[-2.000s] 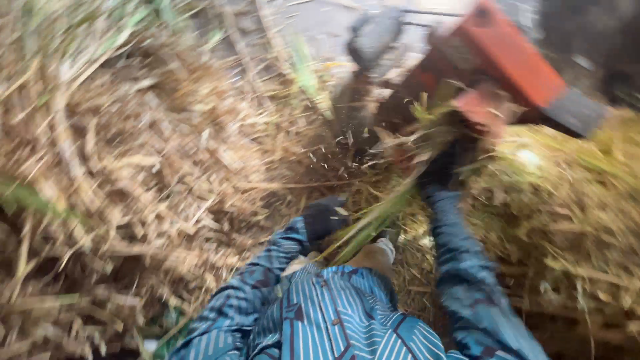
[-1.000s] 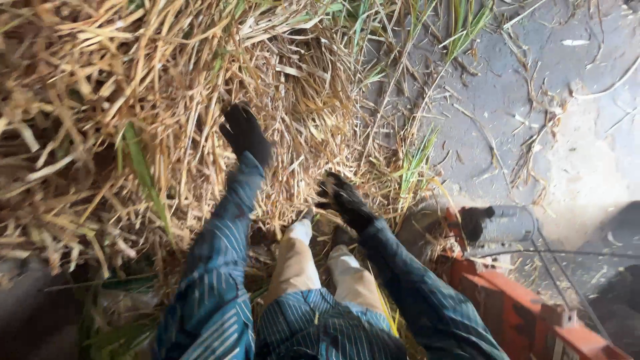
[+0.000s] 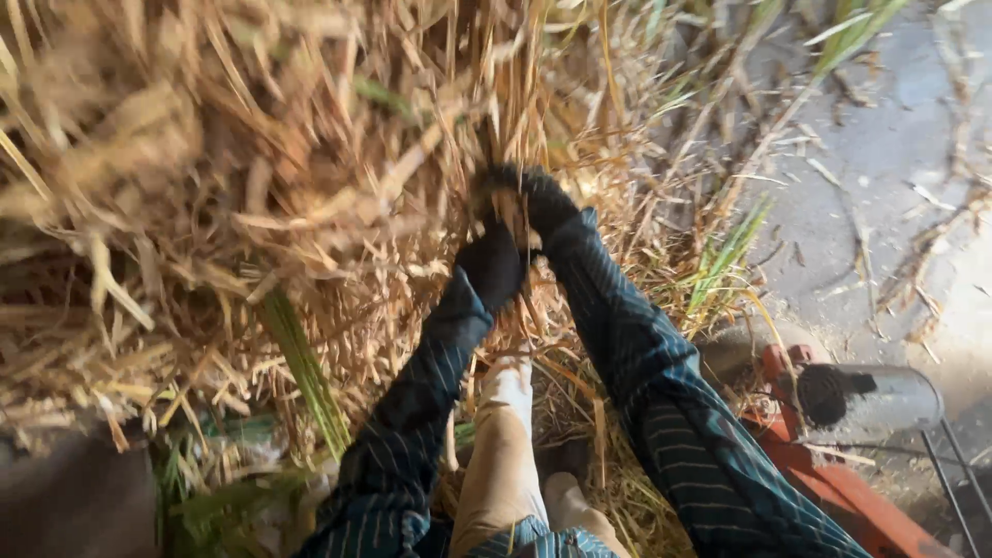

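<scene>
Both my hands wear dark gloves and meet over a large heap of dry straw (image 3: 310, 178), near the middle of the view. Around a bunch of long stalks (image 3: 508, 147), my left hand (image 3: 492, 263) is closed on the near side. Just beyond it and slightly right, my right hand (image 3: 535, 198) curls round the same stalks. Blur and straw hide most of the fingers. A tuft of green blades (image 3: 306, 364) lies left of my left forearm.
An orange-red metal machine (image 3: 845, 496) with a motor (image 3: 872, 395) stands at lower right. Grey concrete floor (image 3: 814, 201) strewn with loose stalks lies on the right. My legs are below, among straw. A dark brown surface (image 3: 77, 488) is at lower left.
One second ago my hands were apart with fingers spread over the straw; now they are together on stalks. Earlier they held greenish stalks by the orange machine. The view has swung towards the heap.
</scene>
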